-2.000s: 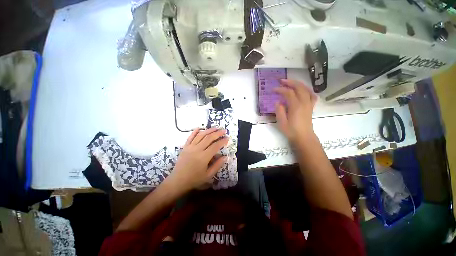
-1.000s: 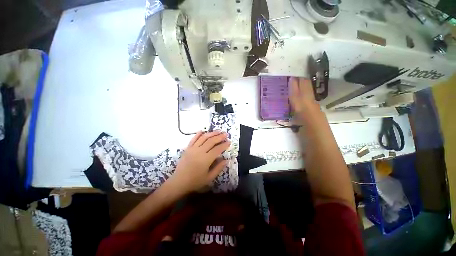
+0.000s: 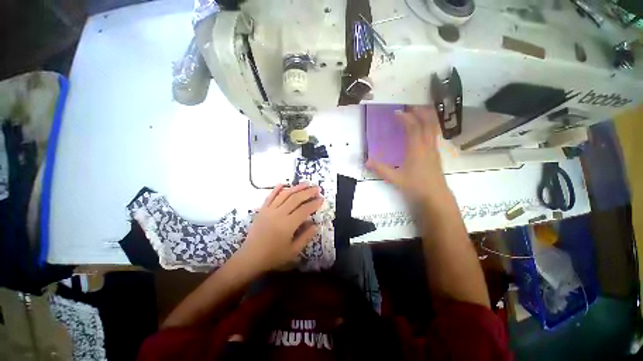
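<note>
The white floral lace overlay (image 3: 201, 240) lies in a curve on the white table, with black fabric panel (image 3: 345, 211) showing beside it. Its upper end, with short black fabric tabs (image 3: 314, 151), lies just below the presser foot (image 3: 289, 134) and the yellowish round piece (image 3: 299, 137). My left hand (image 3: 283, 225) rests flat on the lace, fingers slightly spread, gripping nothing visible. My right hand (image 3: 417, 151) is blurred, fingers apart, over the right part of the purple-lit smartphone (image 3: 384, 137), holding nothing.
The Brother sewing machine (image 3: 522, 56) spans the top. Dark thread snips (image 3: 448, 104) rest on it. A plastic-wrapped cylinder (image 3: 190, 79) hangs left of its head. Scissors (image 3: 556, 187) lie at the table's right end. A blue bin (image 3: 557, 282) is lower right, a blue-edged support (image 3: 53, 169) at left.
My right hand has moved from the phone's right edge back over it, thumb and fingers spread. The phone screen now looks plain purple. My left hand and the lace stay in place.
</note>
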